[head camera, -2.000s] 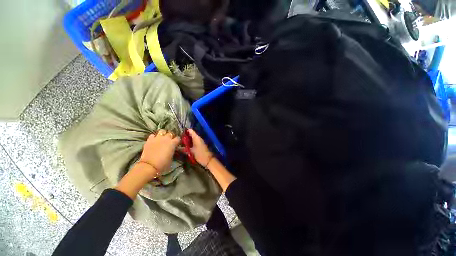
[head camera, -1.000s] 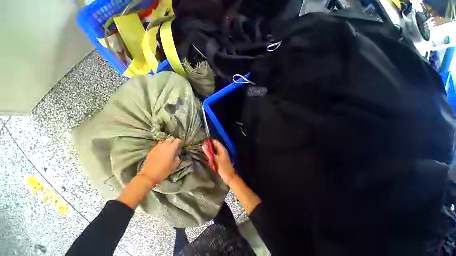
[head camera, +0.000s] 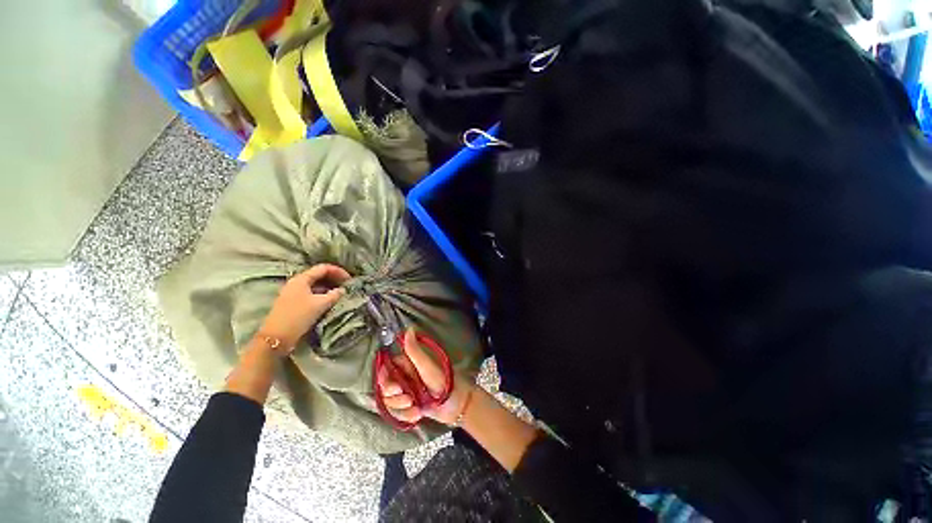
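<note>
A full khaki-green woven sack (head camera: 255, 235) stands on the floor in front of me, its mouth gathered and tied near the middle. My left hand (head camera: 304, 304) pinches the gathered cloth beside the tie, fingertips on the fabric. My right hand (head camera: 424, 386) holds red-handled scissors (head camera: 448, 366) with fingers in the handles. The short visible part of the blades points up and left at the gathered mouth, and their tips are partly hidden in the folds. Whether the blades touch the tie, I cannot tell.
A large pile of black fabric (head camera: 695, 245) fills the right side. A blue crate (head camera: 445, 240) shows its rim between it and the sack. Another blue crate (head camera: 169, 77) with yellow strips (head camera: 243, 77) stands at the upper left, beside a pale green panel (head camera: 72, 112). Yellow tape marks the speckled floor.
The scissors have turned from lying edge-on beside the sack's mouth to pointing into it, handles now spread toward me. My left hand has shifted slightly at the gathered cloth.
</note>
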